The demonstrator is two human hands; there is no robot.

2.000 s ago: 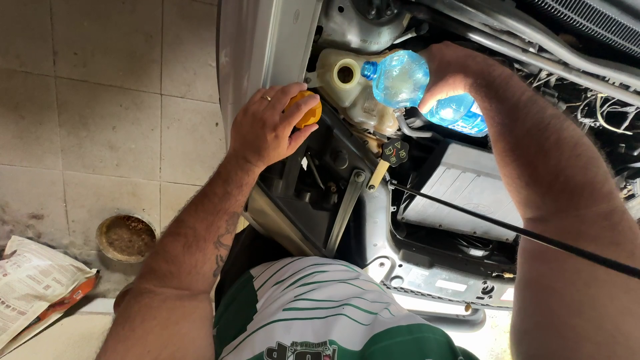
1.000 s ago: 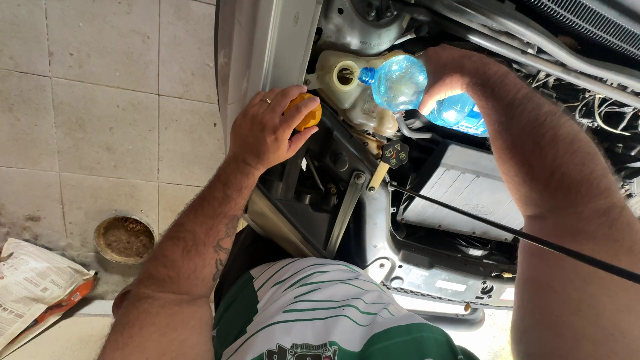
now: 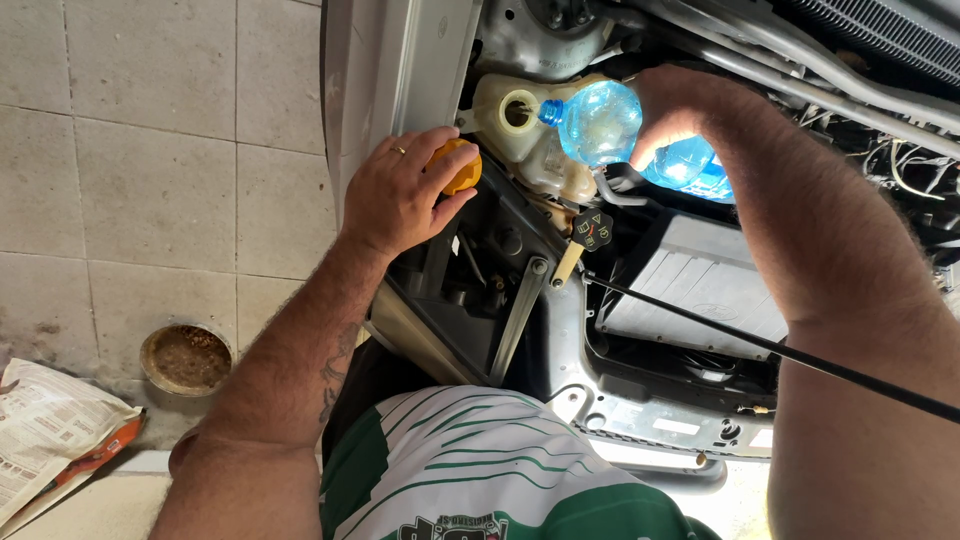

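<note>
My right hand [image 3: 671, 112] grips a blue plastic bottle [image 3: 602, 124] around its middle and holds it tilted on its side. The bottle's neck is at the open mouth of a translucent coolant reservoir [image 3: 499, 120], and clear liquid runs from it into the opening. Between the fingers of my left hand [image 3: 405, 187] is an orange cap [image 3: 463, 171]; that hand rests near the fender edge, just left of the reservoir. Part of the bottle is hidden behind my right hand and forearm. Below the reservoir sits a black cap with symbols [image 3: 592, 229].
A black hood prop rod [image 3: 750, 345] crosses the engine bay over a grey ribbed cover [image 3: 697, 285]. Metal pipes [image 3: 810, 97] run along the upper right. On the tiled floor at left are a round bowl [image 3: 187, 360] with brown contents and a printed bag [image 3: 56, 435].
The bottle has shifted slightly toward the reservoir, and a stream of liquid now shows at its mouth. My left hand stays in place with the orange cap.
</note>
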